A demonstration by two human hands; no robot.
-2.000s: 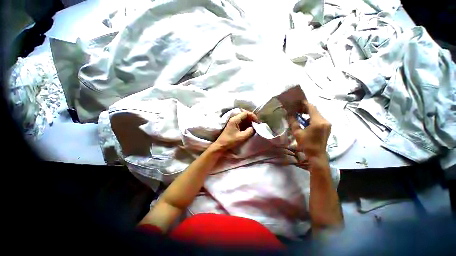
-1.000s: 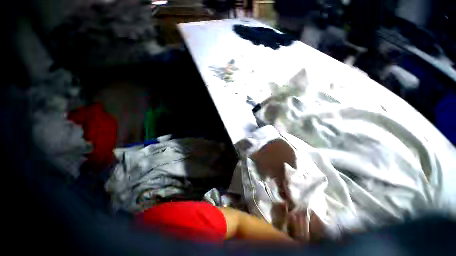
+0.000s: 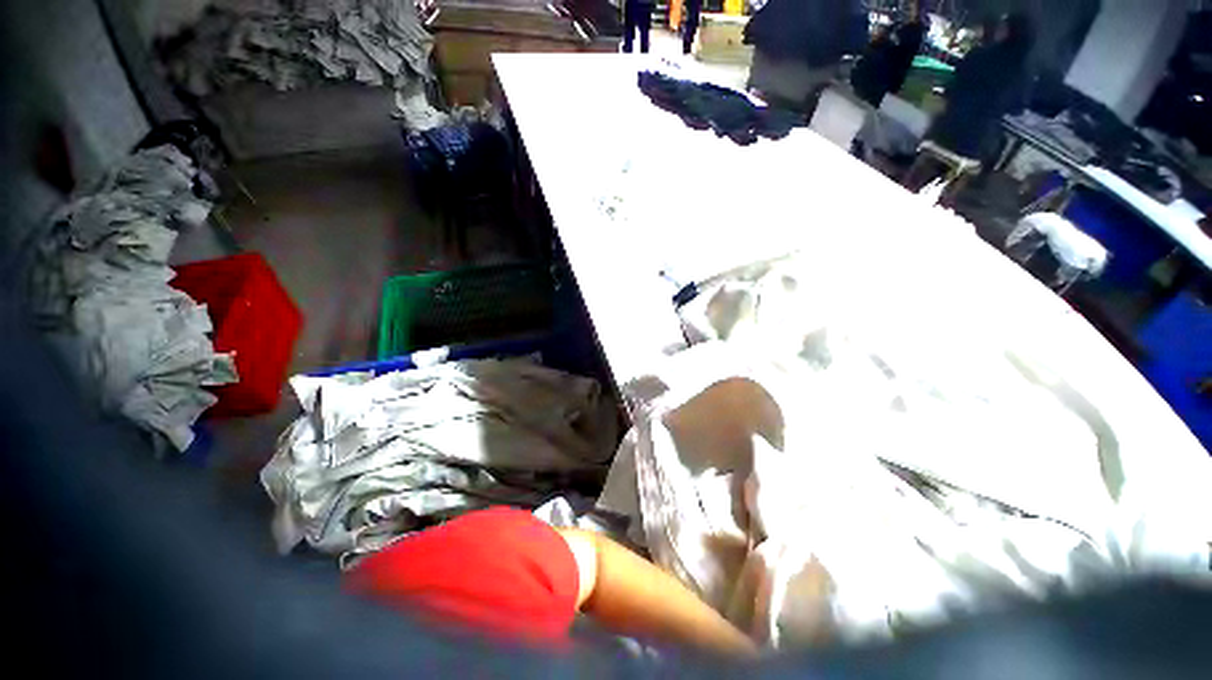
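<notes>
A pale grey-beige garment (image 3: 930,452) lies over the near part of the long white table and hangs over its left edge. Brownish inside areas show in its folds. A small dark label or tape sits at its far left edge. My left forearm and red sleeve are at the bottom centre, beside the hanging cloth. My left hand is cut off by the lower edge of the picture. My right hand is out of the picture.
Pale garments (image 3: 439,438) fill a blue-rimmed bin at left. Behind stand a green crate (image 3: 465,308) and a red crate (image 3: 253,332). A dark heap (image 3: 711,106) lies at the far end of the white table (image 3: 572,173). People stand behind.
The view has swung left and up, away from my hands, which earlier held the cloth with a small blue tool in the right. The crates and far room now show clearly.
</notes>
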